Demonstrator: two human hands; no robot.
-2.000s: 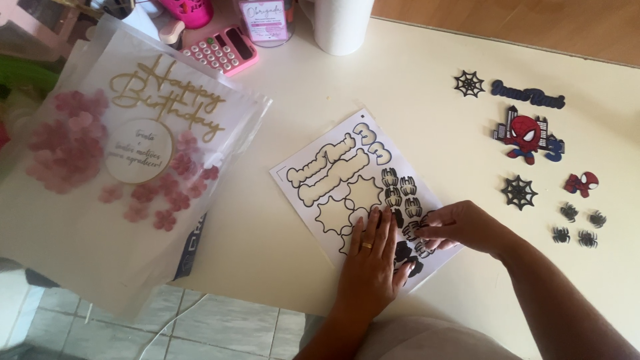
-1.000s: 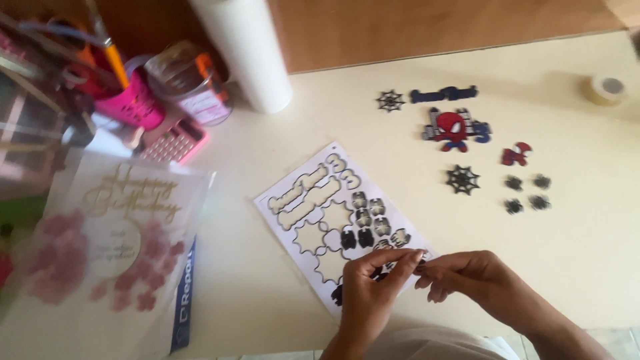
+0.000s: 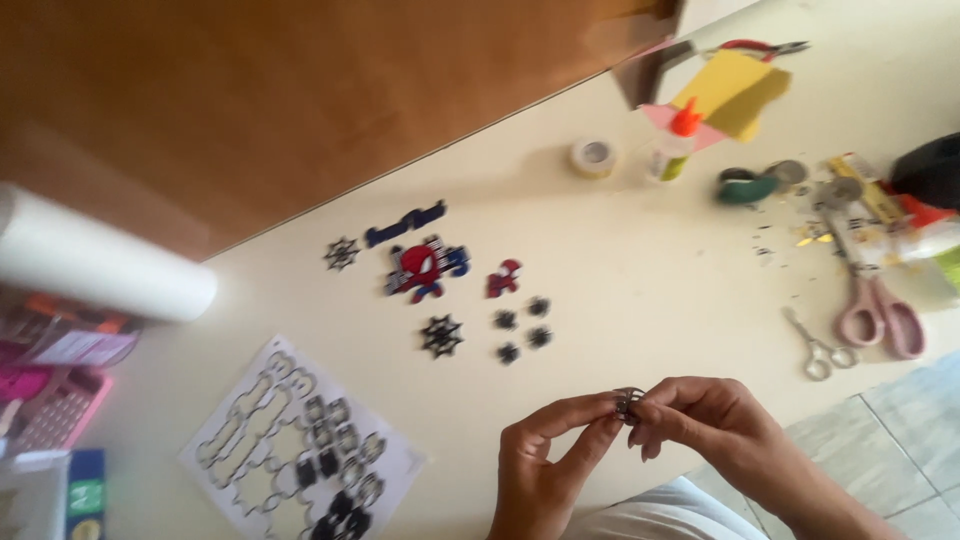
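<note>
A small black spider cutout (image 3: 627, 403) is pinched between the fingertips of my left hand (image 3: 551, 450) and my right hand (image 3: 705, 427), above the table's front edge. To the left lies a white sheet (image 3: 405, 450) with cut-out outlines and several black pieces. Beyond my hands are a Spider-Man cutout (image 3: 420, 268), a smaller red figure cutout (image 3: 504, 278), a dark blue lettering cutout (image 3: 406, 223), two black web cutouts (image 3: 442, 336) (image 3: 342, 254) and several small black spiders (image 3: 538, 337).
Pink-handled scissors (image 3: 862, 319) and small scissors (image 3: 817, 356) lie at the right, near scraps. Farther back are a tape roll (image 3: 594, 157), a glue bottle (image 3: 671, 154), yellow paper (image 3: 731, 90) and red-handled pliers (image 3: 750, 49). A white roll (image 3: 105, 259) and pink calculator (image 3: 64, 420) are at the left.
Both hands were over the sheet; they are now off it to the right, fingertips together on a small black spider. The view has swung right, bringing the scissors and glue bottle into sight.
</note>
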